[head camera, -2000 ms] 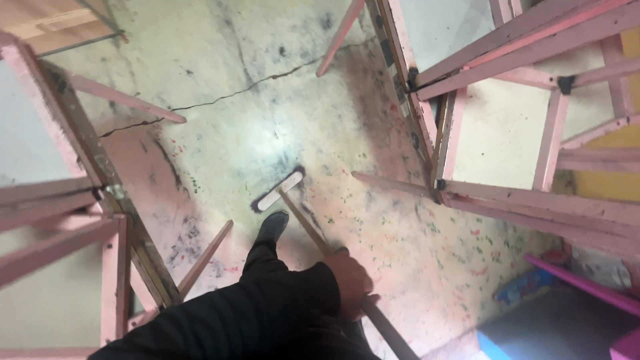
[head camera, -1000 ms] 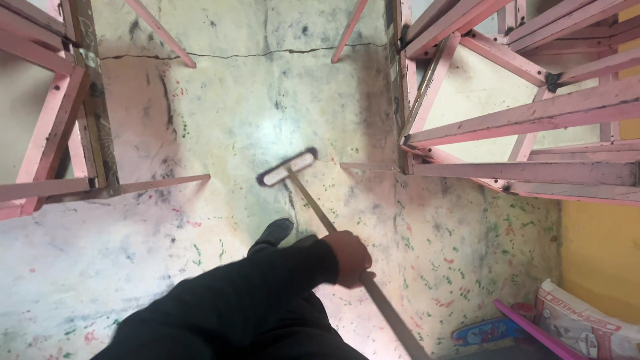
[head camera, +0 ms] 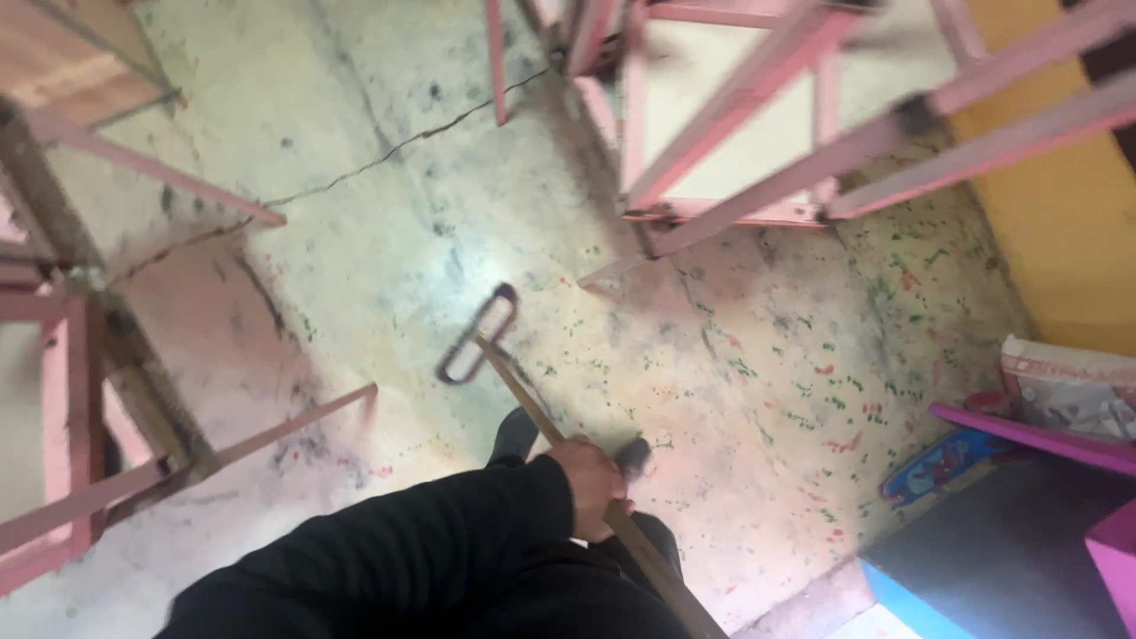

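Observation:
My left hand [head camera: 587, 490], in a long black sleeve from the lower left, is closed around the wooden handle [head camera: 524, 395] of a push broom. The handle runs on to the bottom edge, and its far end is out of view. The broom head [head camera: 479, 335], pale on top with a dark rim, lies slantwise on the stained floor [head camera: 399, 266], just beyond my dark shoes. Small red and green bits [head camera: 825, 368] are scattered over the floor, mostly to the right of the broom. My right hand is not in view.
Pink-framed furniture stands at the left [head camera: 75, 426] and upper right [head camera: 737, 213], its thin legs reaching toward the broom. A yellow wall [head camera: 1056, 222], a white printed sack [head camera: 1065, 386], a blue skateboard-like board [head camera: 945, 466] and a dark-topped table [head camera: 994, 541] are at the right.
The view has swung round since one second ago. The broom head now slants more steeply in view and lies lower. A second shoe shows beside my hand. My left hand has kept hold of the handle.

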